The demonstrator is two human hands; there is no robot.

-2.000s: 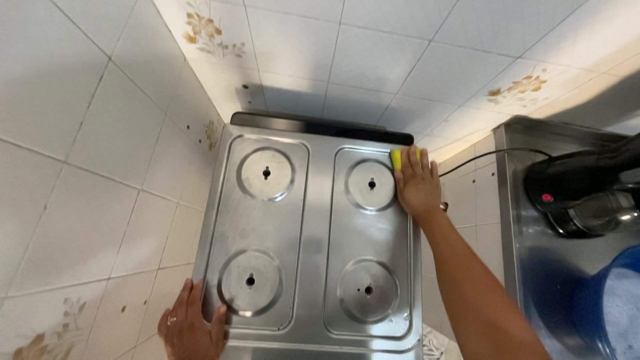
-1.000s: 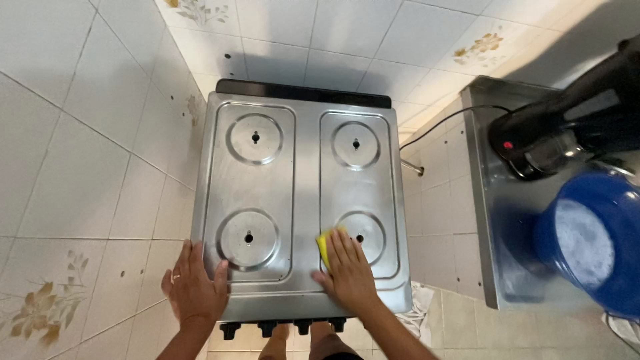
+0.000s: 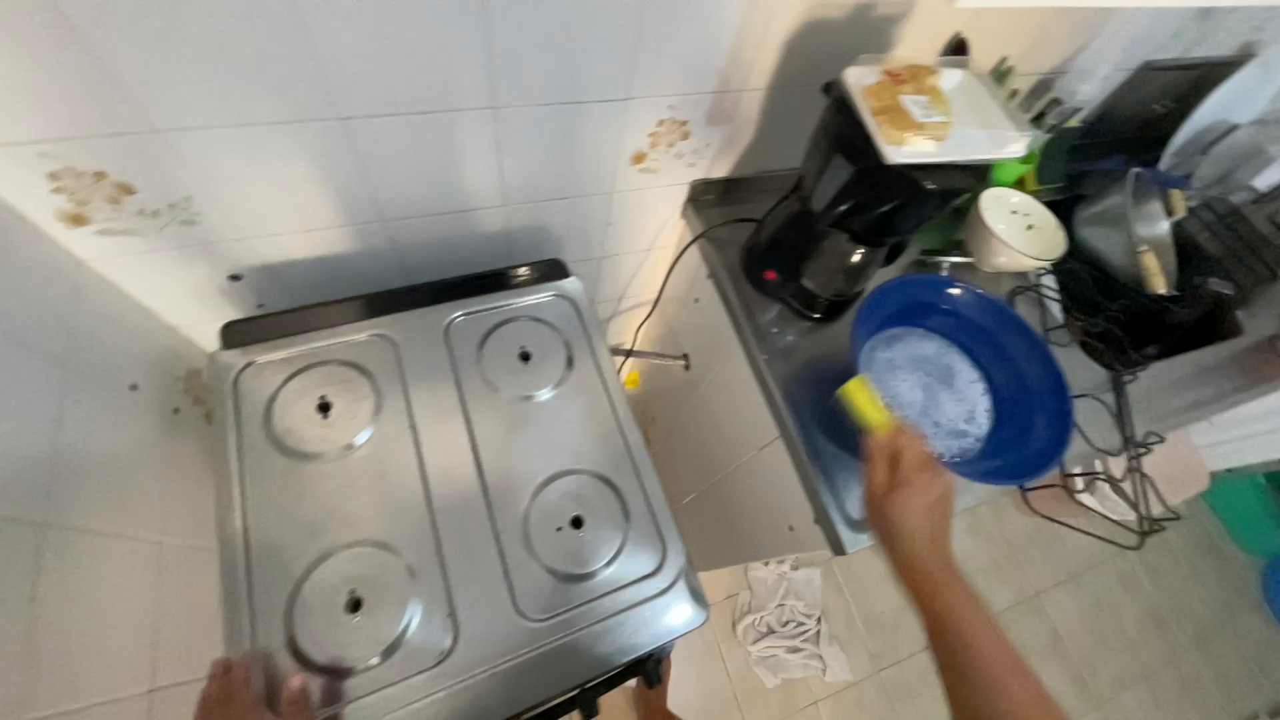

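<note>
My right hand point(image 3: 905, 485) grips a yellow sponge point(image 3: 865, 403) at the near left rim of a blue plastic basin point(image 3: 1035, 400), which holds sudsy water point(image 3: 925, 390). My left hand point(image 3: 245, 690), blurred and partly cut off by the lower edge of the view, is at the front left corner of the stove; nothing shows in it. The stainless steel stovetop point(image 3: 430, 480) has round burner recesses, with no burners or grates on them.
Right of the stove, beyond a gap, a metal counter point(image 3: 740, 300) bears a black coffee maker point(image 3: 830, 230), a cream bowl point(image 3: 1015, 230) and wire grates point(image 3: 1130, 480). A white tray point(image 3: 940, 110) rests on the coffee maker. A white cloth point(image 3: 785, 620) lies on the floor.
My right hand has moved right with the sponge, from the stovetop to the basin. The left hand remains near the stove's front left. The view has swung right.
</note>
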